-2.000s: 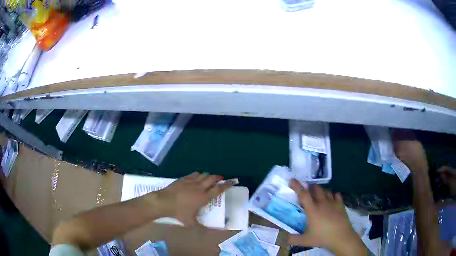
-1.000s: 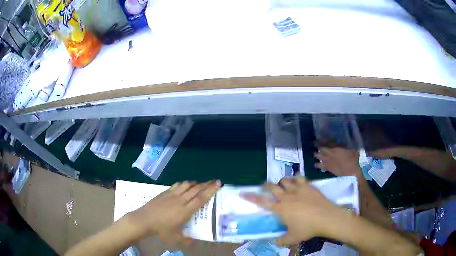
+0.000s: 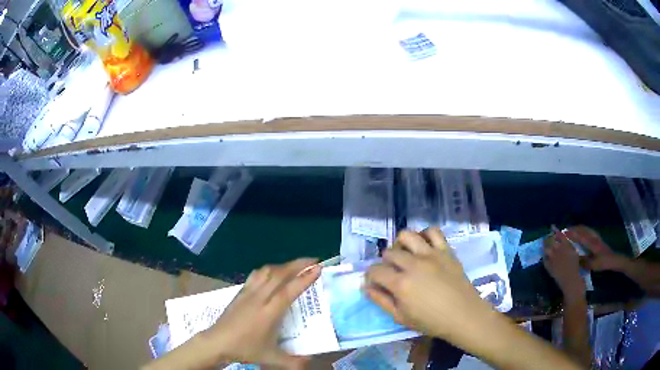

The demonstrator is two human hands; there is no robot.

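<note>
My left hand point(image 3: 271, 311) holds a white printed sleeve point(image 3: 199, 311) with black text, lying over the cardboard-covered ledge. My right hand point(image 3: 427, 289) is on a long translucent tray point(image 3: 479, 254), fingers curled over a light blue packet point(image 3: 354, 311) in its left part. The tray's left end meets the sleeve's right end; whether it is inside the sleeve cannot be told. A small whitish and dark part shows at the tray's right end. My right hand hides the tray's middle.
Several trays lie on the dark green belt point(image 3: 289, 217) under the white shelf's brown edge point(image 3: 326, 124). Another person's hands point(image 3: 572, 256) handle blue packets at the right. Loose packets point(image 3: 376, 358) lie below my hands. An orange-and-yellow bag point(image 3: 119, 61) stands on the shelf.
Trays on the belt have shifted left. My right hand's fingers have curled more over the blue packet. The sleeve and tray have tilted, right side up. The other person's hands have moved right.
</note>
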